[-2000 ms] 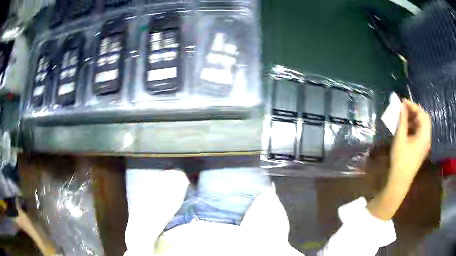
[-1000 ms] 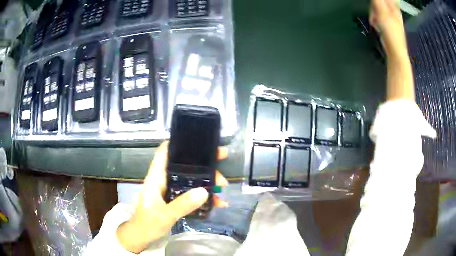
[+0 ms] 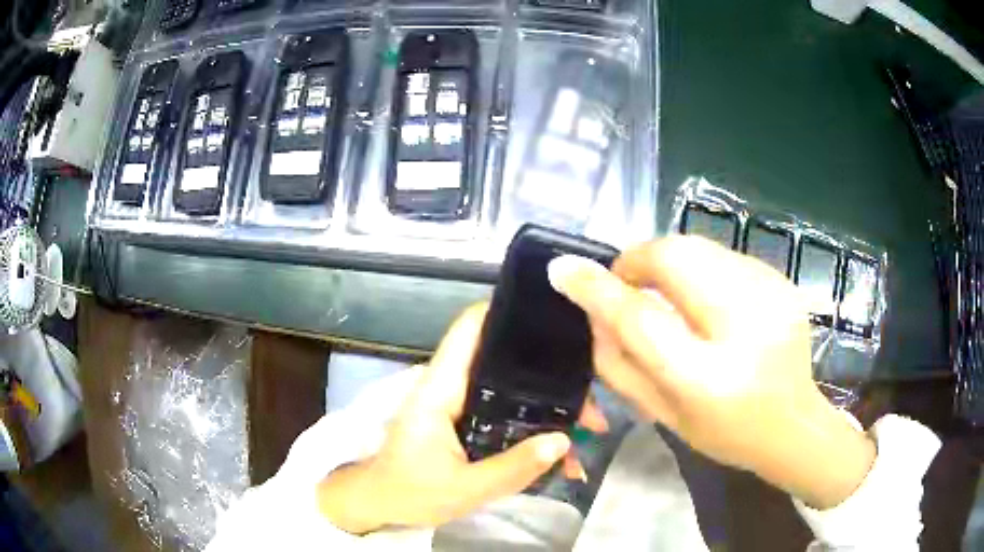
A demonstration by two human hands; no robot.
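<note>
My left hand point(image 3: 432, 464) holds a black keypad phone point(image 3: 534, 334) over my lap, screen up, with the thumb beside the keys. My right hand point(image 3: 701, 356) is over the phone's upper right, its fingertips on the screen area; whether it holds a thin piece is hidden. The clear phone tray point(image 3: 361, 239) stands on the bench behind, with several phones back side up in the front row and one front pocket without a handset. The lens tray point(image 3: 696, 192) lies to the right, partly covered by my right hand, with black-framed lenses showing.
A small white fan point(image 3: 22, 275) stands at the far left. Shiny clear film point(image 3: 183, 431) is heaped low at the left. The bench's pale front edge point(image 3: 291, 300) runs below the phone tray. Dark ribbed stacked trays point(image 3: 966, 237) stand at the far right.
My right hand has come from the upper right of the bench down onto the phone's screen. My left hand still holds the phone, now tilted. The view has shifted left.
</note>
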